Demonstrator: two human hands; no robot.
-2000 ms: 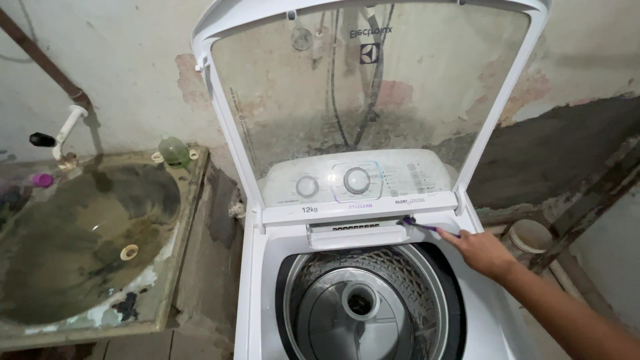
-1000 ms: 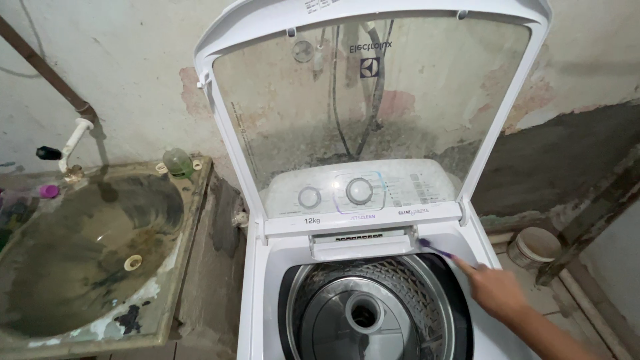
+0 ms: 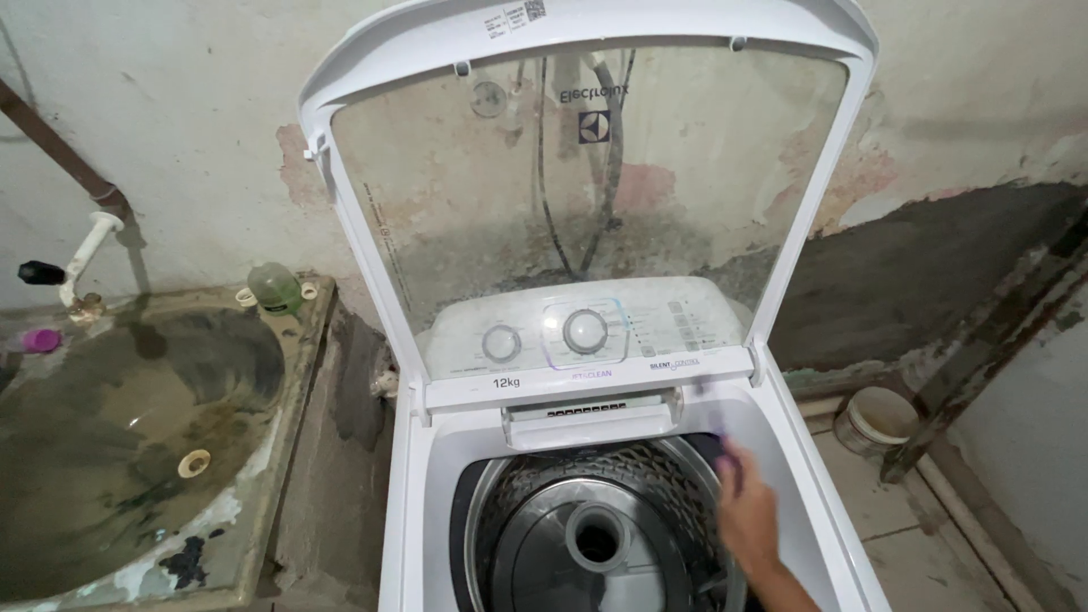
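Note:
An Electrolux top-loading washing machine (image 3: 786, 476) stands with its lid (image 3: 837, 170) raised. My right hand (image 3: 748, 506) is over the right rim of its opening, closed around a thin purple brush (image 3: 733, 459), blurred, whose upper end points toward the back right corner of the opening. To the left of that end is the dispenser drawer (image 3: 591, 425), at the back of the opening. Below lies the metal drum (image 3: 680, 476) with a round grey central column (image 3: 597, 537). The control panel (image 3: 544, 327) with two knobs shows through the clear lid. My left hand is out of view.
To the left is a worn sink (image 3: 293, 408) with a white tap (image 3: 89, 246), a green plastic bottle piece (image 3: 274, 289) and a purple cap (image 3: 41, 341) on its edge. On the floor at right stands a white bucket (image 3: 875, 421), near a pipe (image 3: 977, 510) along the wall.
My right hand, still holding the purple brush, has moved from beside the dispenser drawer toward the front of the opening. The brush now points more toward the back.

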